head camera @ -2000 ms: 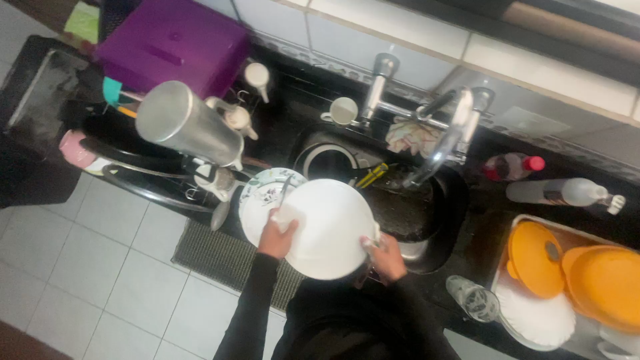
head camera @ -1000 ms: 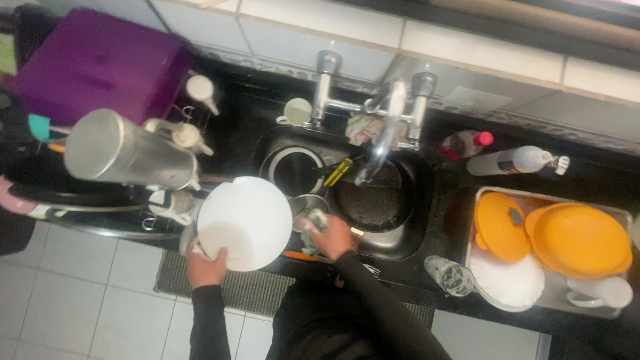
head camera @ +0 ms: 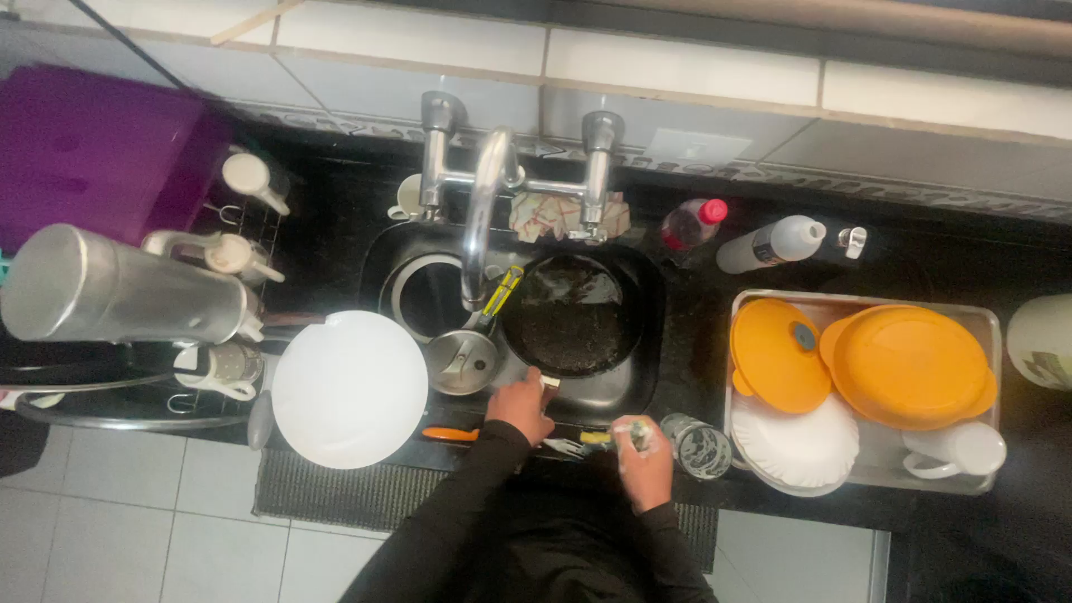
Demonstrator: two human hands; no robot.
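Note:
My left hand (head camera: 521, 409) is over the near edge of the sink, its fingers by a small pale object (head camera: 549, 383); whether it grips that is unclear. To its right, my right hand (head camera: 643, 465) holds a soapy sponge (head camera: 640, 434) beside a glass (head camera: 702, 448). A fork (head camera: 566, 447) and an orange-handled utensil (head camera: 450, 434) lie along the counter edge. In the sink are a dark frying pan (head camera: 574, 316), a round metal lid or strainer (head camera: 462, 362), a yellow-and-black handle (head camera: 503, 291) and a pale-rimmed dark vessel (head camera: 394, 295). A white round plate or lid (head camera: 350, 390) rests left of the sink.
A chrome faucet (head camera: 484, 218) arches over the sink. On the left stand a purple container (head camera: 100, 159), a metal pitcher (head camera: 142, 289) and mugs (head camera: 226, 368). Rightward are bottles (head camera: 772, 244) and a metal tray (head camera: 867, 297) with orange containers (head camera: 909, 364) and a white mug (head camera: 963, 450).
My left hand has let go of the white plate or lid, which now rests at left, and has moved right to the sink edge. My right hand has moved right, near the glass.

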